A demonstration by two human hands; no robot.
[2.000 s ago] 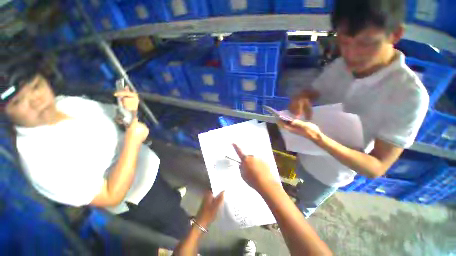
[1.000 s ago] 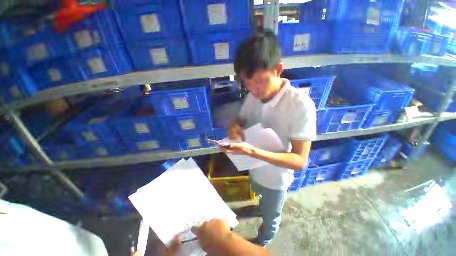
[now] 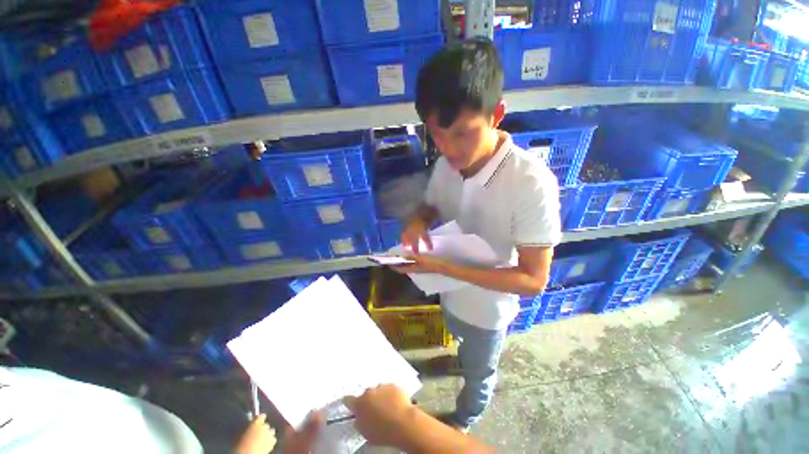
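Overlapping white list sheets [image 3: 315, 341] are held up low in front of me, overexposed over most of their surface, with faint print near the lower edge. My left hand [image 3: 303, 436] grips the sheets at their bottom edge and is blurred and partly cut off by the picture's rim. My right hand [image 3: 380, 415] is over the lower right part of the sheets, with a thin dark pen [image 3: 340, 418] in its fingers, lying almost level across the paper.
A person in a white shirt [image 3: 483, 204] stands ahead with sheets [image 3: 461, 253] and a phone-like slab. Another person's white sleeve [image 3: 89, 417] and hand [image 3: 255, 436] are at lower left. Blue bins [image 3: 317, 168] fill the shelves [image 3: 293, 129]. A yellow crate [image 3: 410, 326] sits low behind the sheets.
My view has swung right from the earliest frame, so the left neighbour is mostly out of view. My right hand has moved down to the sheets' lower part. A neighbour's hand now shows at lower left.
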